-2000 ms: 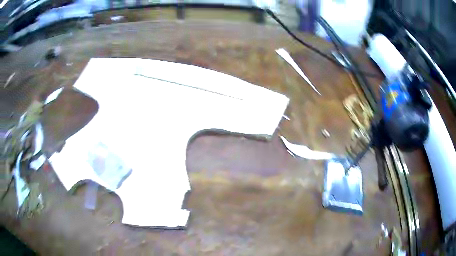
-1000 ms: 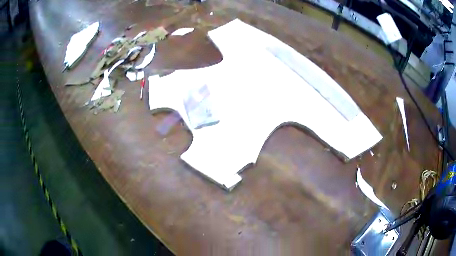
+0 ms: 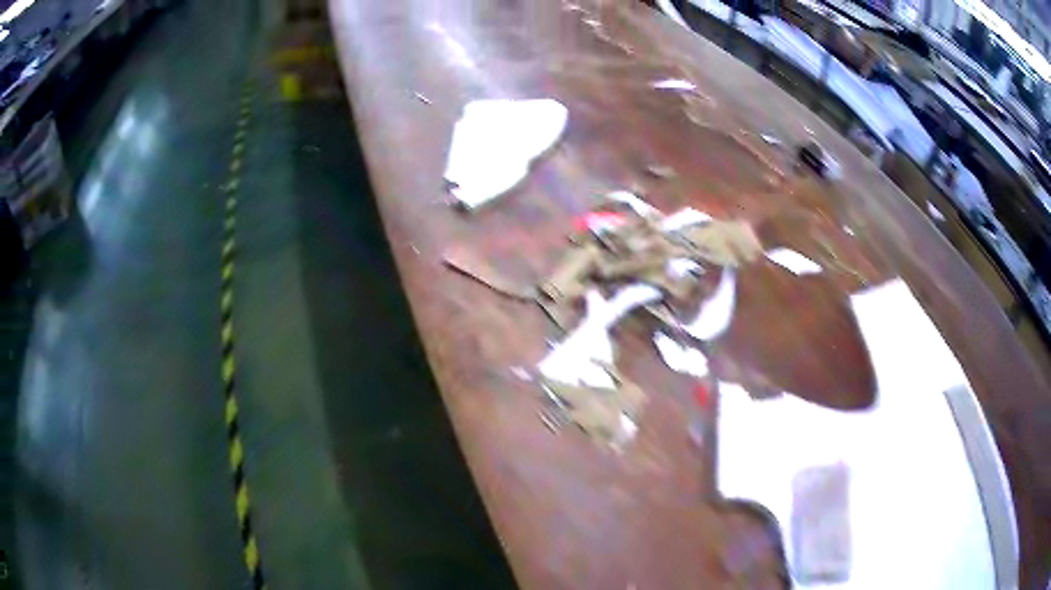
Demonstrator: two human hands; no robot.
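Neither of my hands is in the picture. A garment panel stack under white paper [image 3: 910,449] lies at the lower right, cut off by the picture's bottom edge. A flat grey, see-through-looking slab [image 3: 821,524] lies on it, and a long grey strip [image 3: 982,490] lies along its right side. A pile of tan fabric offcuts [image 3: 599,409] and white paper scraps [image 3: 582,352] lies to the left of the stack. A smaller white-topped piece [image 3: 501,144] lies farther up the table. The picture is somewhat blurred.
The brown table [image 3: 450,334] has its long left edge running down the middle of the view. Left of it is a green floor with a yellow-black tape line [image 3: 234,403]. A small dark object [image 3: 816,159] lies near the table's far right side. Racks or shelves stand beyond.
The view has swung left. The panel stack has shifted to the lower right, and the offcut pile and floor fill more of the view. The blue-black cutting machine has left the picture.
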